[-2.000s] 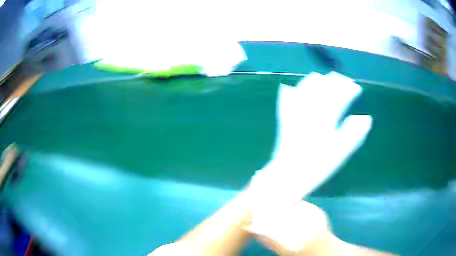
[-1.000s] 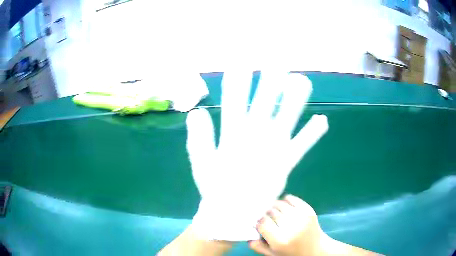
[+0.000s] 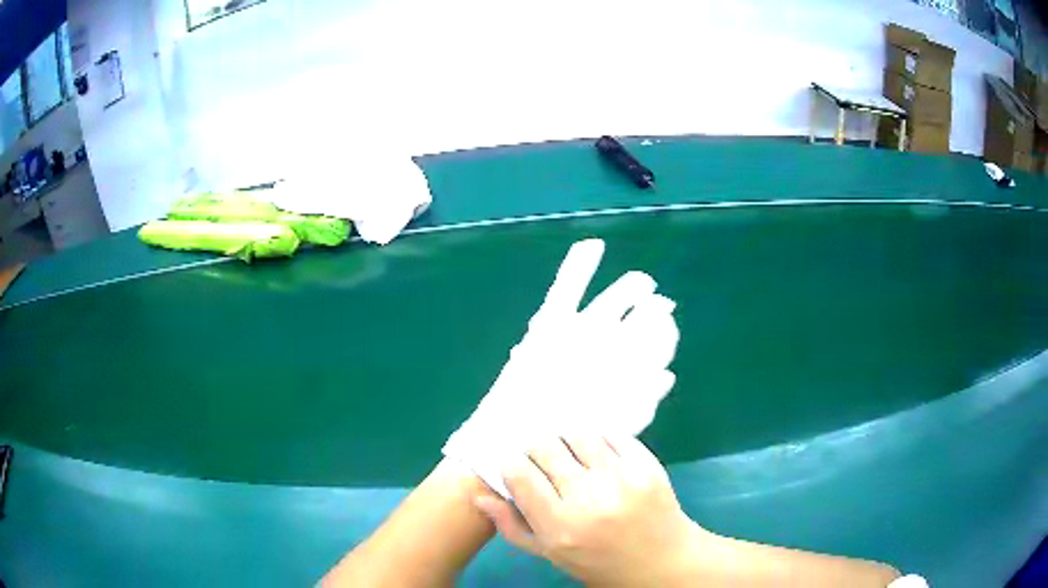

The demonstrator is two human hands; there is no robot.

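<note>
My left hand wears a thin white cloth glove. It is over the middle of the green table, its fingers partly bent and apart, holding nothing. My right hand is bare. Its fingers lie over the back of the glove near the cuff and its thumb is at the cuff edge by the left wrist, pinching the cloth. Glare hides the glove's folds.
A bright green bundle and a crumpled white cloth lie at the table's far left. A black bar-shaped item lies at the far middle, a small white thing at far right. Cardboard boxes stand beyond.
The gloved left hand has turned, and its spread fingers have drawn closer and bent. My right hand has moved from the cuff's side onto the back of the glove. The view has shifted.
</note>
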